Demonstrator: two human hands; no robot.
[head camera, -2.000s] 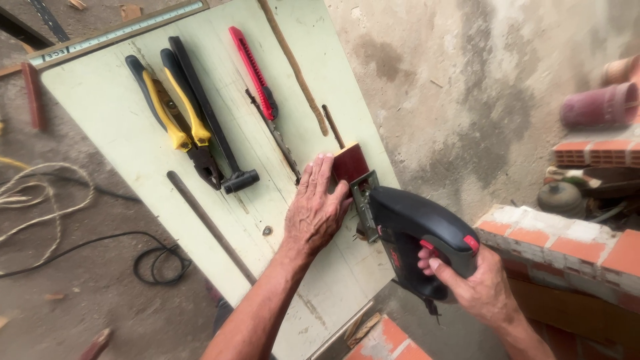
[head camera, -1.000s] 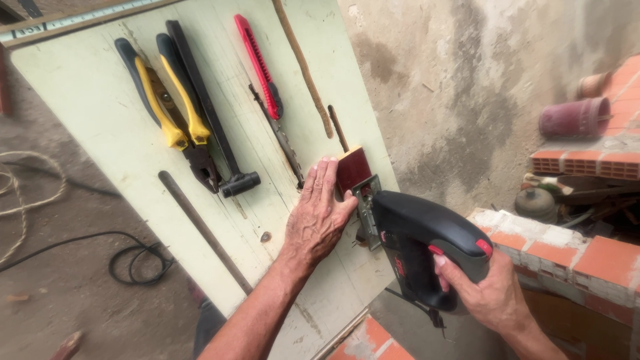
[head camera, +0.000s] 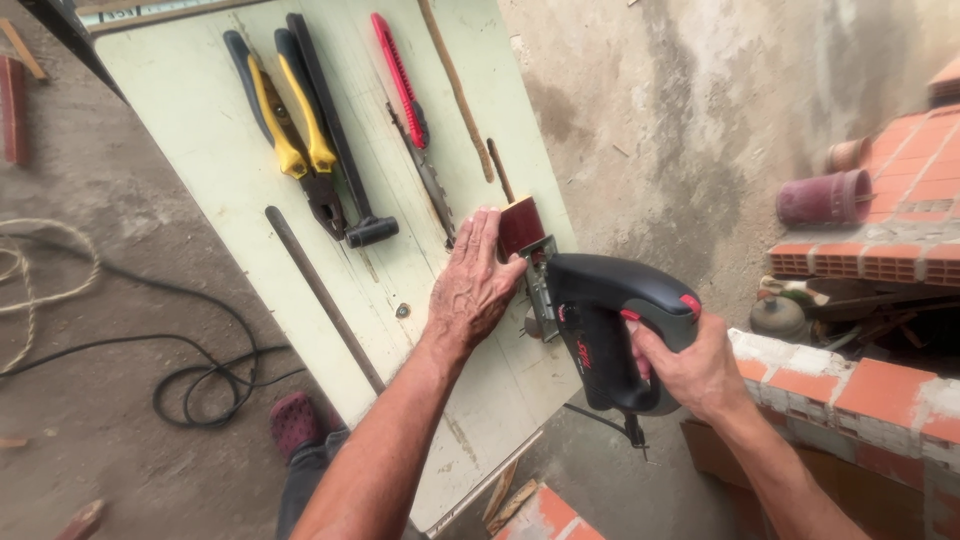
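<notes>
My right hand grips the handle of a black Skil jigsaw, which lies turned on its side with its metal base plate against a small dark-red wooden block. My left hand presses on the block and the pale green board, fingers together, thumb near the base plate. The saw blade is hidden. Left of my left hand lie combination pliers with yellow-and-black handles, a small black hammer, a red utility knife and a thin toothed metal blade.
A long slot runs through the board's left side. Black cable and pale rope lie on the ground at left. A low brick wall stands close to my right forearm; a reddish plastic pot rests on bricks beyond it.
Both hands keep their places on the block and the jigsaw. A foot in a maroon clog now shows beside the board at lower left. The view has shifted slightly.
</notes>
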